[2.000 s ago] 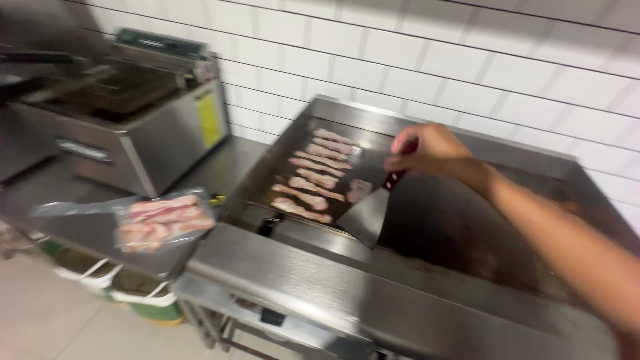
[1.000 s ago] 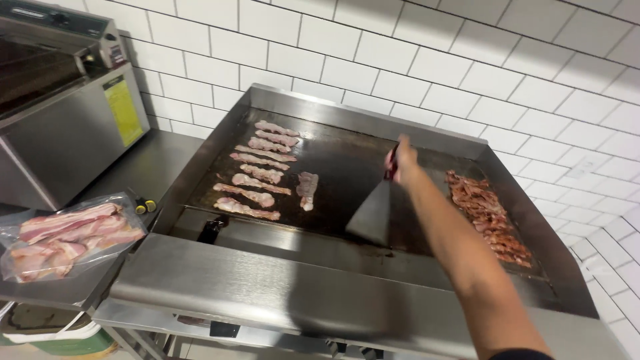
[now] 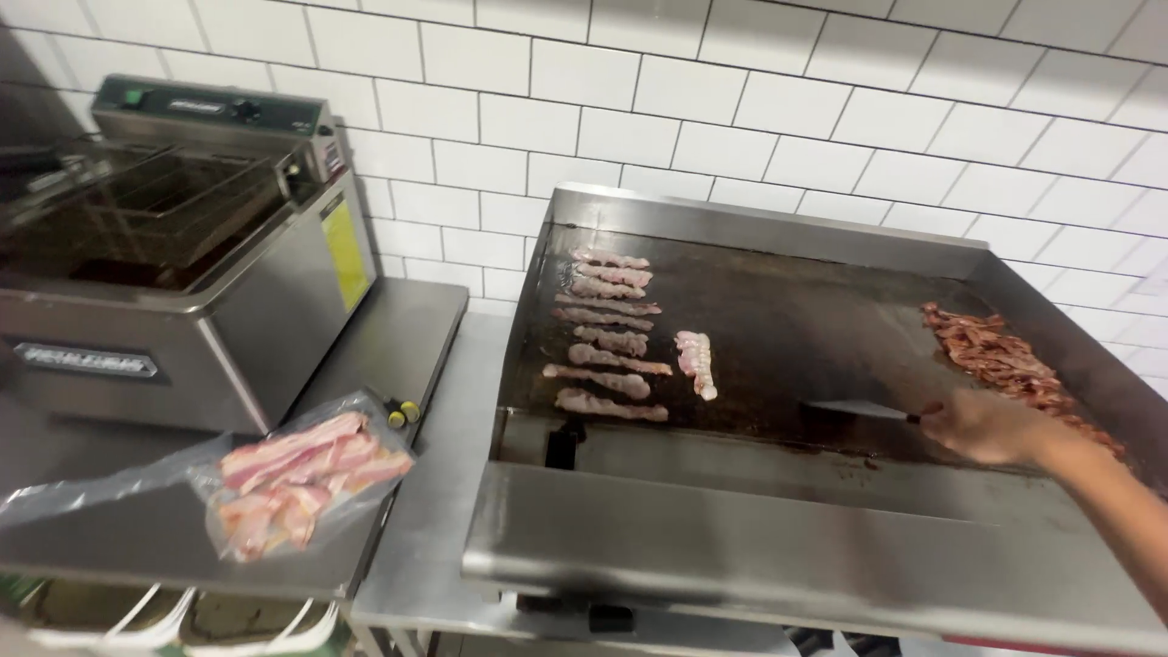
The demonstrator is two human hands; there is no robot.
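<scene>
My right hand (image 3: 981, 427) is closed around the dark handle of a metal spatula (image 3: 853, 409), whose blade lies low over the front middle of the flat-top griddle (image 3: 776, 301). Several pale bacon strips (image 3: 610, 342) lie in a column at the griddle's left side, with one separate bacon piece (image 3: 697, 365) just right of them, lying crosswise to them. Beyond my hand, a heap of browned bacon (image 3: 1004, 360) runs along the right side. My left hand is out of view.
An opened clear plastic bag of raw bacon (image 3: 310, 479) lies on the steel counter (image 3: 429, 310) left of the griddle. Behind it stands a deep fryer (image 3: 265, 319) with a basket. White-rimmed tubs (image 3: 265, 630) sit below the counter. The griddle's raised walls (image 3: 776, 219) edge the cooking surface.
My right hand, still holding the spatula, has moved right along the griddle, toward the browned bacon. The blade has gone from steeply slanted to nearly level. The view has swung noticeably.
</scene>
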